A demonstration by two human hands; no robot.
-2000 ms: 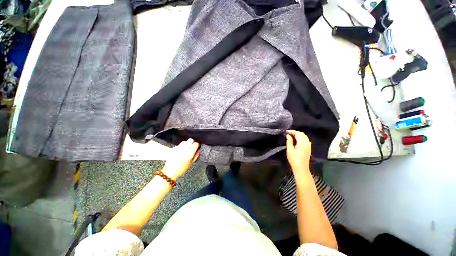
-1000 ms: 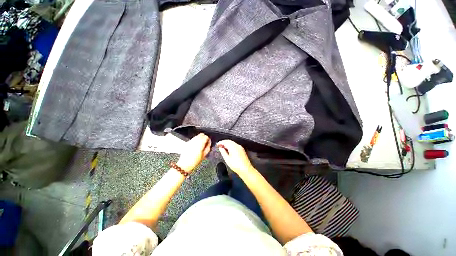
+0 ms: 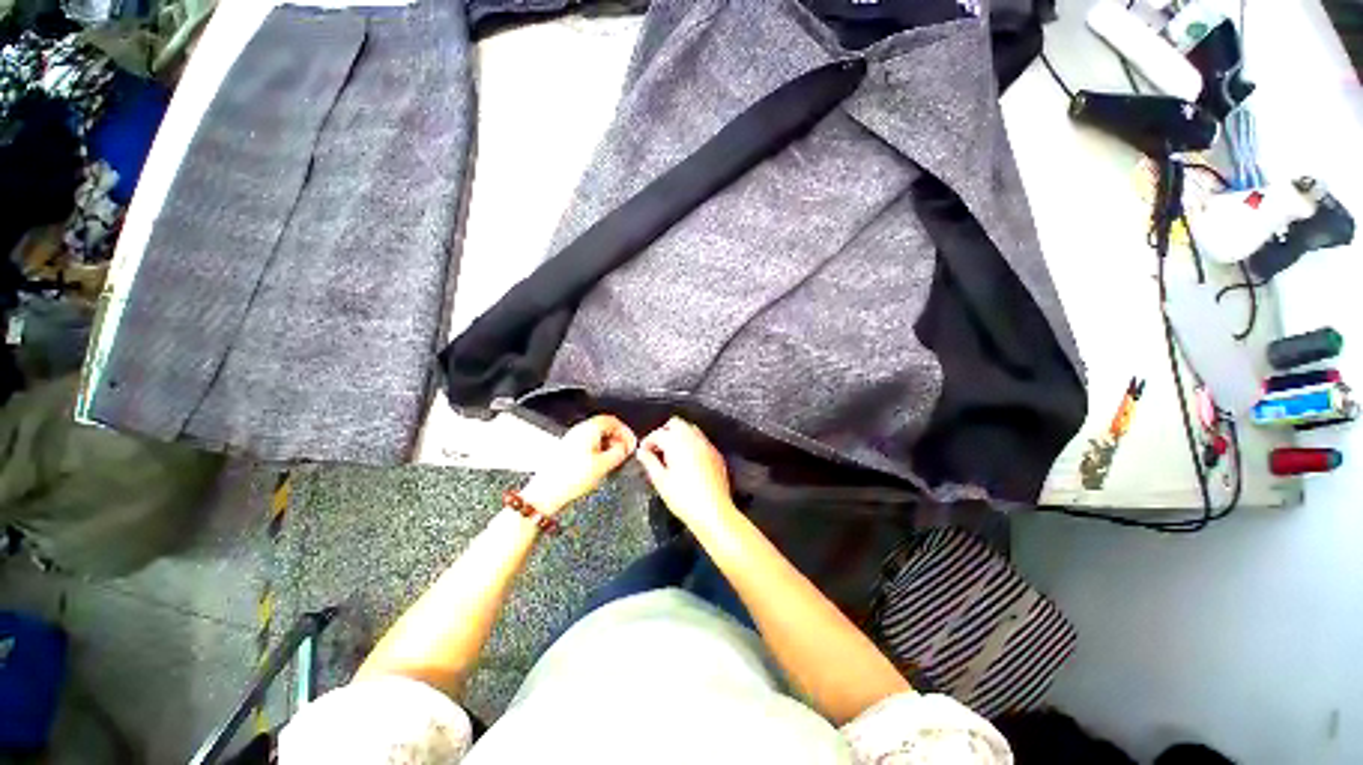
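Note:
A grey skirt (image 3: 748, 299) with black lining (image 3: 987, 329) lies spread in front of me, its front opened and its near hem (image 3: 807, 444) at the table edge. My left hand (image 3: 592, 453) and my right hand (image 3: 682, 460) are close together just in front of the hem, left of its middle. The fingers of both hands are pinched and their tips nearly touch. Whether they hold a thread or a bit of cloth is too small to tell.
Another grey skirt (image 3: 307, 239) lies flat on the left of the white table (image 3: 526, 165). On the right are a black pistol-shaped tool (image 3: 1144, 120) with cord, a white spray gun (image 3: 1253, 224), orange-handled snips (image 3: 1114, 431) and spools (image 3: 1303, 348).
My right hand has left the hem's right part and come beside my left hand. Both hands are now slightly nearer my body than one second ago. The view has shifted, too.

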